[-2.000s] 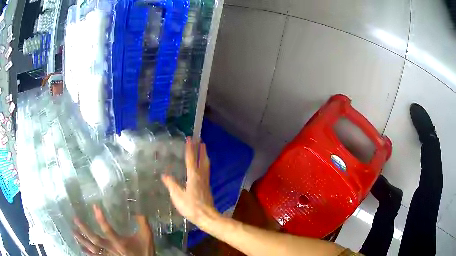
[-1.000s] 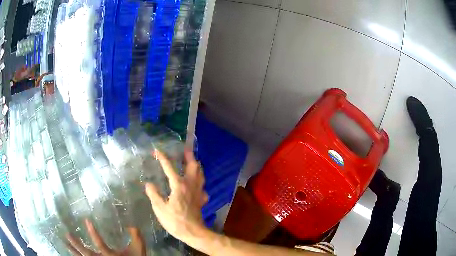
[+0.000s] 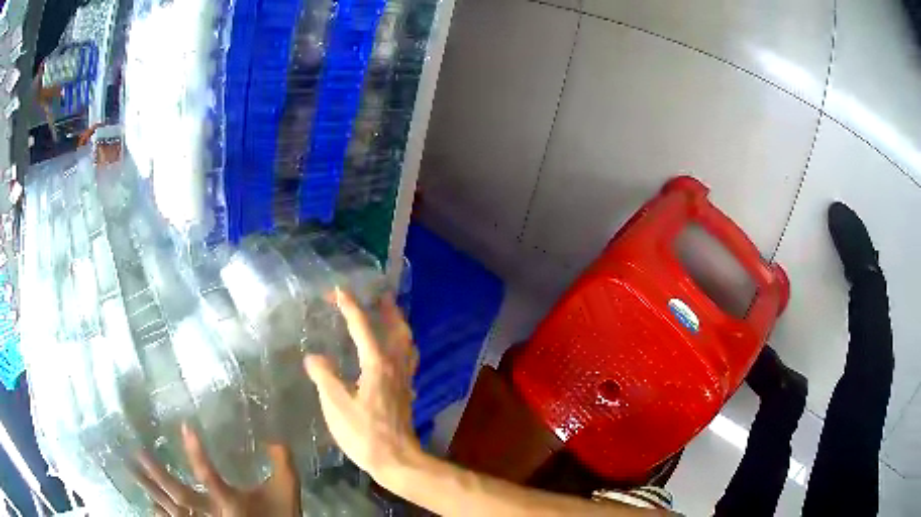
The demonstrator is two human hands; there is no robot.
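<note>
A tall stack of clear, shiny blister trays (image 3: 151, 323) fills the lower left of the head view. My left hand (image 3: 227, 485) lies on the stack at the bottom edge, fingers spread, partly cut off by the frame. My right hand (image 3: 374, 394) is at the stack's right side, near the bench edge, with fingers and thumb apart. Neither hand shows a closed grip; the exact fingertip contact is blurred. Blue trays (image 3: 338, 111) holding pale parts stand stacked just beyond the clear trays. White parts (image 3: 172, 111) show in a clear-edged tray beside them.
A red plastic stool (image 3: 626, 364) stands on the tiled floor right of the bench edge (image 3: 416, 151). A blue flat surface (image 3: 454, 313) lies low between them, beside a brown panel (image 3: 500, 429). Black-clad legs (image 3: 856, 394) are at the right. Another person's hand shows at the upper left.
My right hand has shifted from the stack's edge slightly leftward, its fingers bending differently. My left hand has moved slightly lower in view. The stack stands about where it was, while the view has shifted slightly.
</note>
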